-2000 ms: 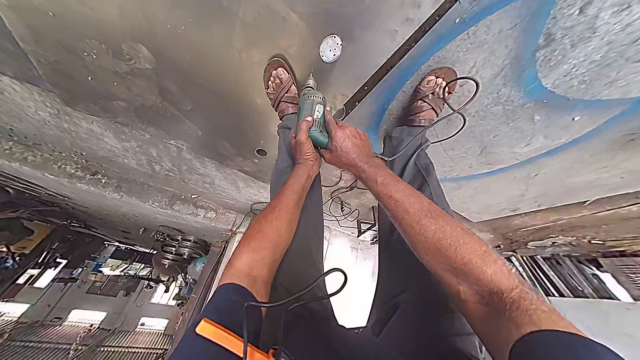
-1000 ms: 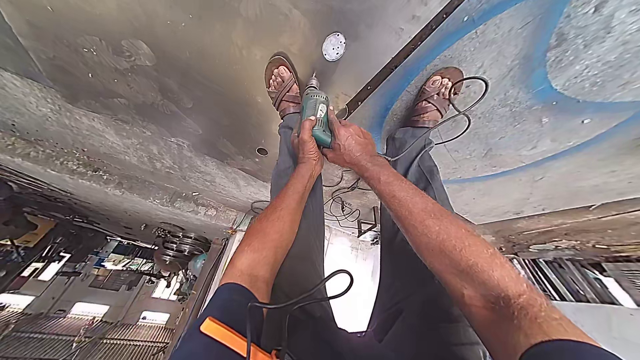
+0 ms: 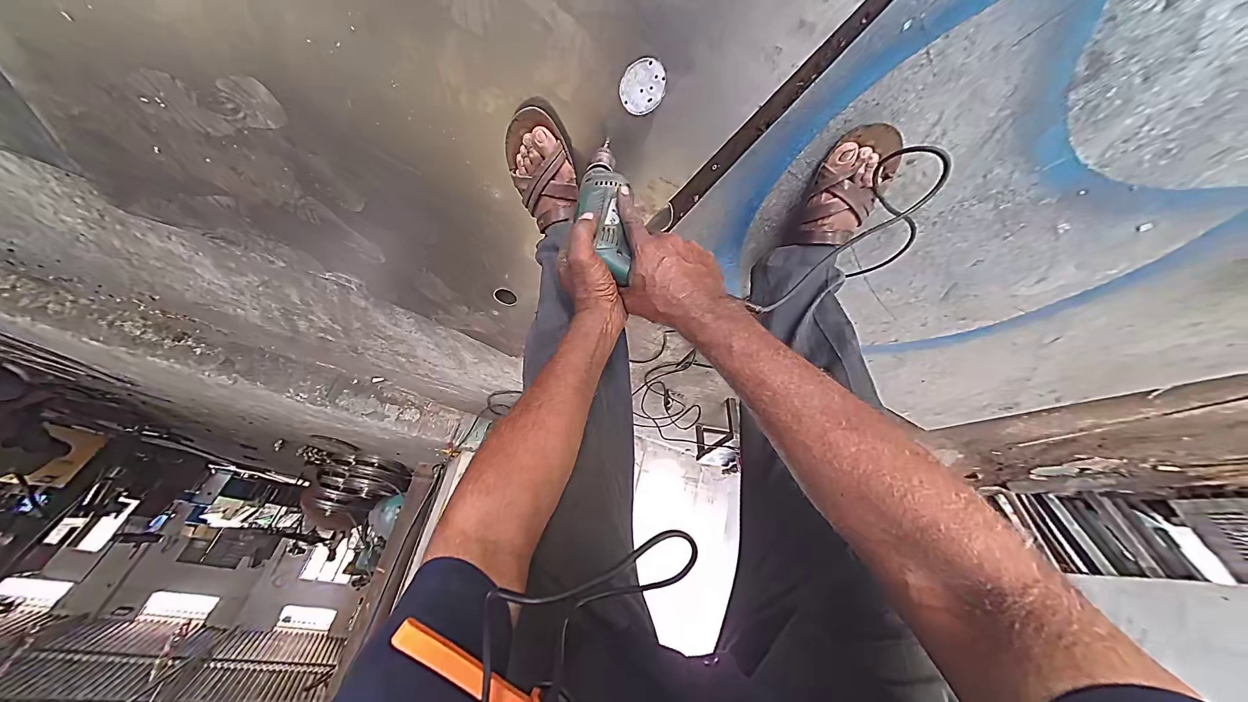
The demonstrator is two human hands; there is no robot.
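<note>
A green corded power drill (image 3: 606, 210) is held between my two hands, its chuck and bit pointing toward the top of the view. My left hand (image 3: 589, 265) wraps the drill's left side, its thumb along the body. My right hand (image 3: 675, 268) closes on the other side, one finger laid along the casing. Beyond the bit, a round white disc (image 3: 643, 86) with small dark holes lies on the grey floor. The tip appears short of the disc and off to its left; whether it touches anything cannot be told.
My sandalled feet stand either side, the left one (image 3: 542, 166) close to the drill. A black cable (image 3: 912, 210) loops by the right foot (image 3: 846, 185). A dark metal strip (image 3: 770, 112) crosses the floor beside blue paint. A small round hole (image 3: 504, 296) lies left of my leg.
</note>
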